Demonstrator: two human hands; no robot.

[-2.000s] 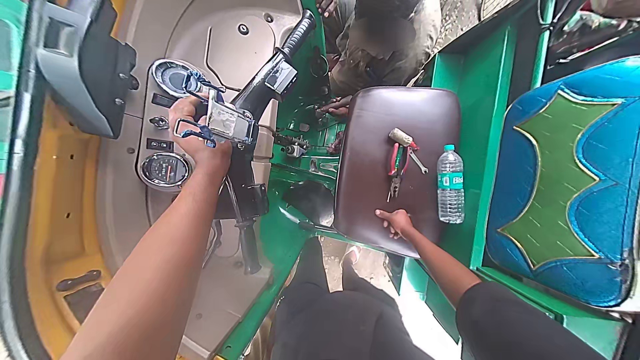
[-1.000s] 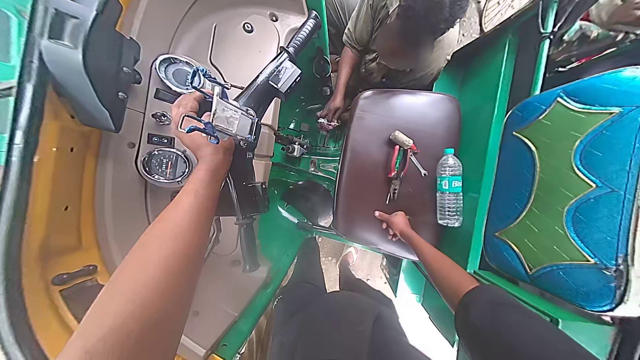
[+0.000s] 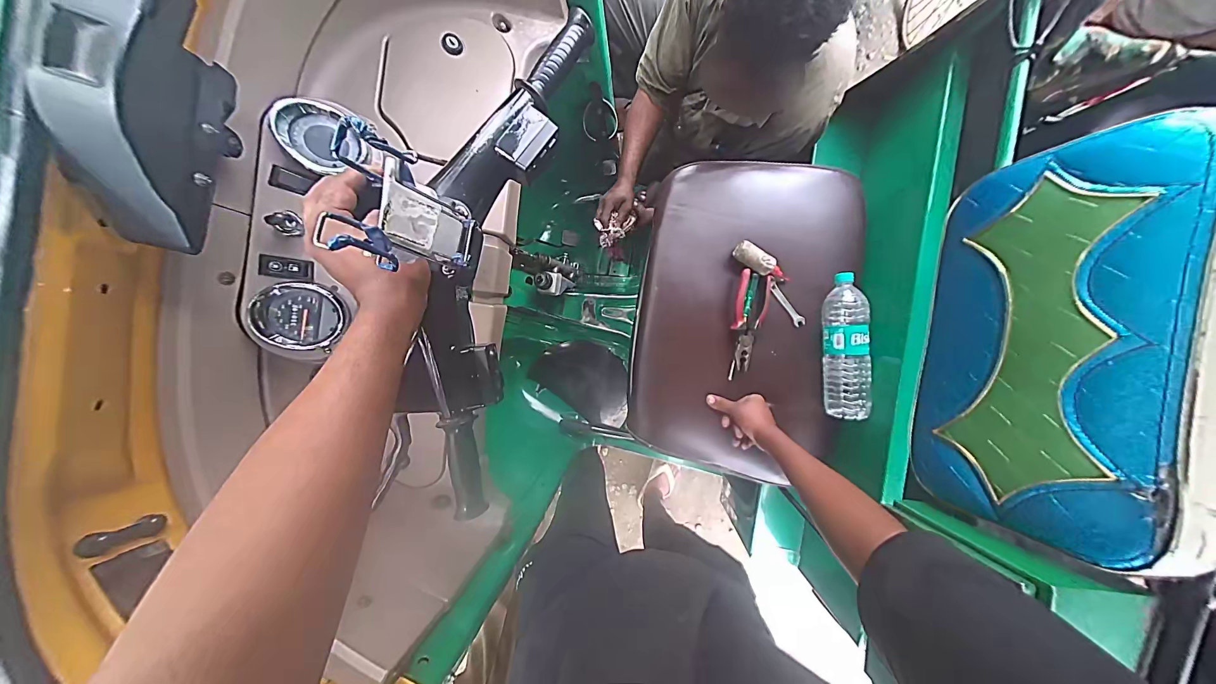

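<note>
My left hand reaches behind a metal phone-holder-like bracket with blue ends at the middle of the handlebar; its fingertips are partly hidden, so its grip cannot be told. My right hand rests on the brown padded driver's seat, thumb out and holding no tool. Just beyond it on the seat lie red-handled pliers, an open-end wrench and a pale cylindrical piece. A clear plastic water bottle with a green cap lies at the seat's right edge.
A co-worker bends in at the top, a hand on small parts beside the seat. Two round gauges sit in the beige dashboard at left. A blue and green passenger seat stands at right; green body panels surround the floor.
The co-worker has leaned in further, with head and arm now above the floor beside the seat. Both my hands have stayed in about the same places.
</note>
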